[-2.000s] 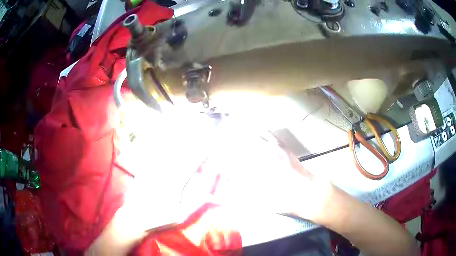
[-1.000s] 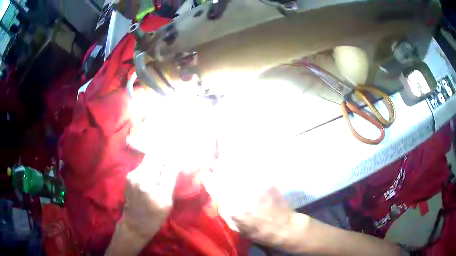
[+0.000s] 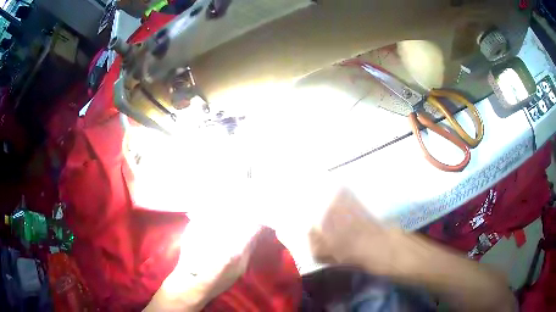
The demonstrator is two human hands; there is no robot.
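Note:
The sewing machine head (image 3: 292, 42) crosses the top, with its presser foot area (image 3: 225, 119) at the left end in strong glare. Red fabric (image 3: 97, 183) is bunched left of the needle and hangs over the front edge. My left hand (image 3: 213, 256) lies on the red fabric below the needle, whitened by glare; its fingertips and grip are hard to make out. My right hand (image 3: 341, 228) is blurred, at the front edge of the machine bed (image 3: 390, 177), right of the fabric. Whether it holds anything does not show.
Scissors (image 3: 420, 106) with orange-brown handles lie under the arm at right. A control panel (image 3: 541, 97) is at the bed's right corner. A green bottle (image 3: 29, 225) stands at left. Red pieces with white print (image 3: 488, 210) hang at lower right.
Over two seconds, my right hand has moved back from near the needle to the front edge. My left hand has shifted right since one second ago. The view has shifted too.

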